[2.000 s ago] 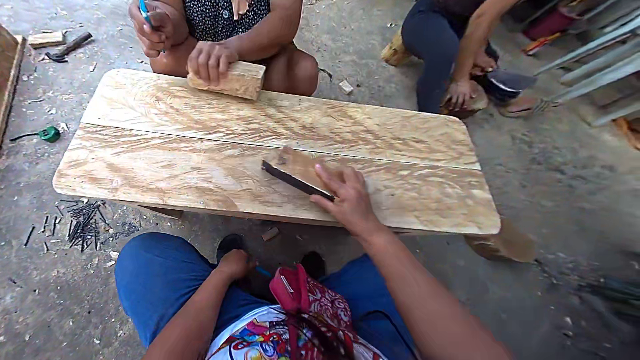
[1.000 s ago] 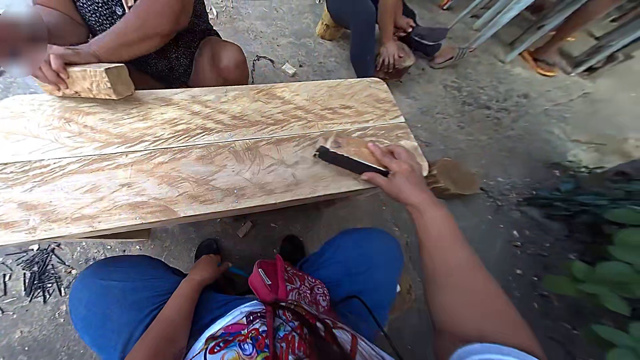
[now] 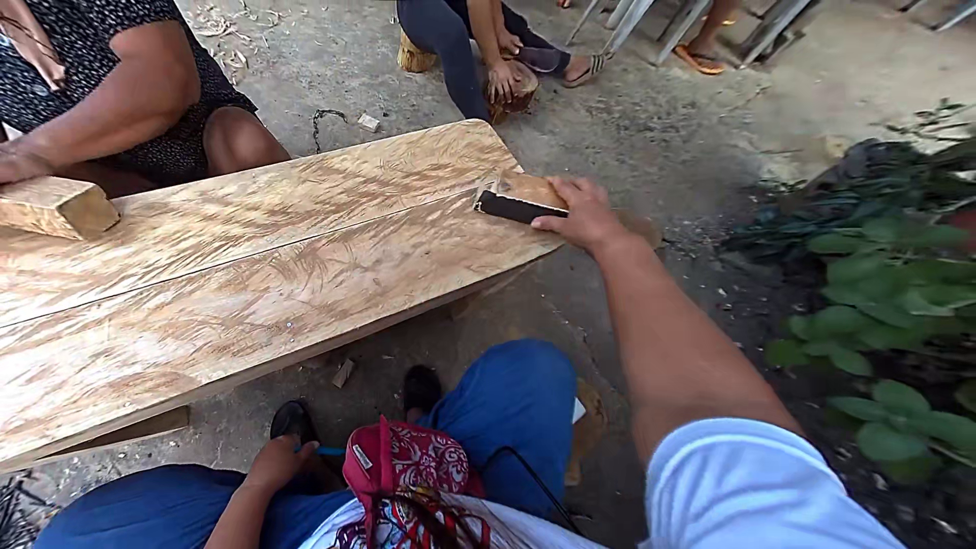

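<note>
My right hand (image 3: pixel 583 213) grips a wooden block wrapped in black sandpaper (image 3: pixel 522 200), held on the far right end of a long wooden bench top (image 3: pixel 305 259) with rounded corners and a seam along its length. Fine sanding marks and dust cover the wood. Low near my lap, my left hand (image 3: pixel 280 461) is closed on a thin blue object (image 3: pixel 329 451), perhaps a pen; most of it is hidden.
Across the bench a person (image 3: pixel 145 84) rests a hand on another wooden block (image 3: pixel 61 206). Farther back, a second person (image 3: pixel 457 46) sits by a log piece (image 3: pixel 515 90). Green plants (image 3: pixel 900 328) grow at the right. A pink patterned bag (image 3: pixel 412 461) lies at my lap.
My right hand has moved with the sanding block from the middle of the bench top to its right end. The view has swung to the right.
</note>
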